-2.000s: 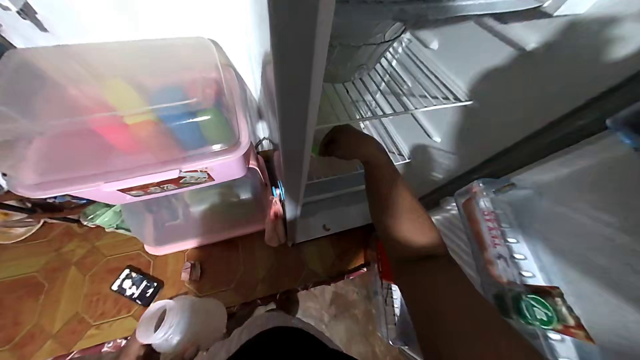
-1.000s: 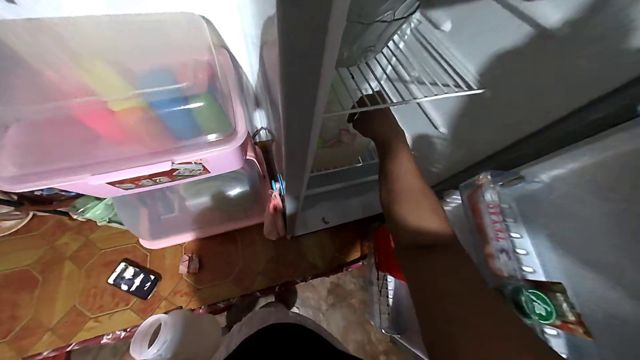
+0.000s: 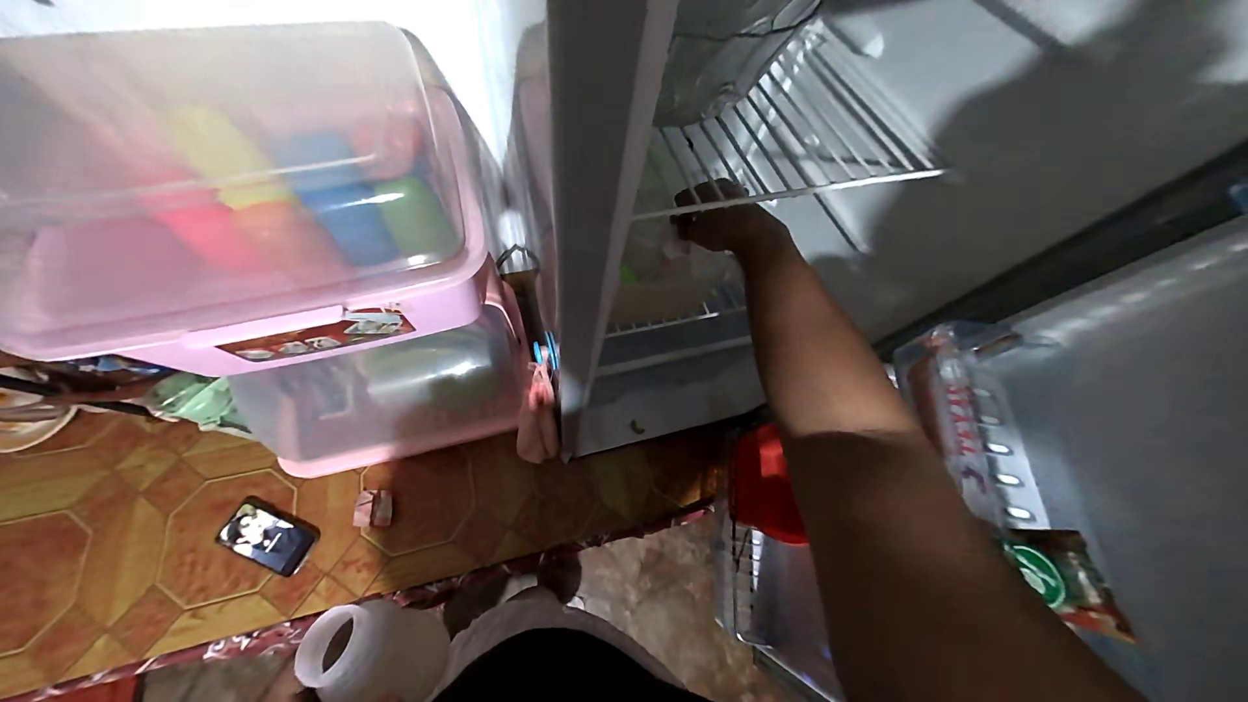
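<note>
My right hand reaches into an open refrigerator, just under the front edge of a wire shelf. Its fingers touch or hold a pale, translucent plastic bag, which stands on a lower rack; the fingertips are partly hidden. At the bottom, a white plastic jar without a lid lies tilted with its mouth to the left. A small dark part of my left hand shows at the jar's lower edge; its fingers are mostly hidden.
Left of the refrigerator wall, a pink storage box with coloured items rests on another. A phone lies on the patterned floor. At right, the open refrigerator door holds packets; a red container sits below my forearm.
My right hand has gone from the space by the lower rack to beneath the wire shelf's front edge, close to the pale bag. The jar remains at the bottom.
</note>
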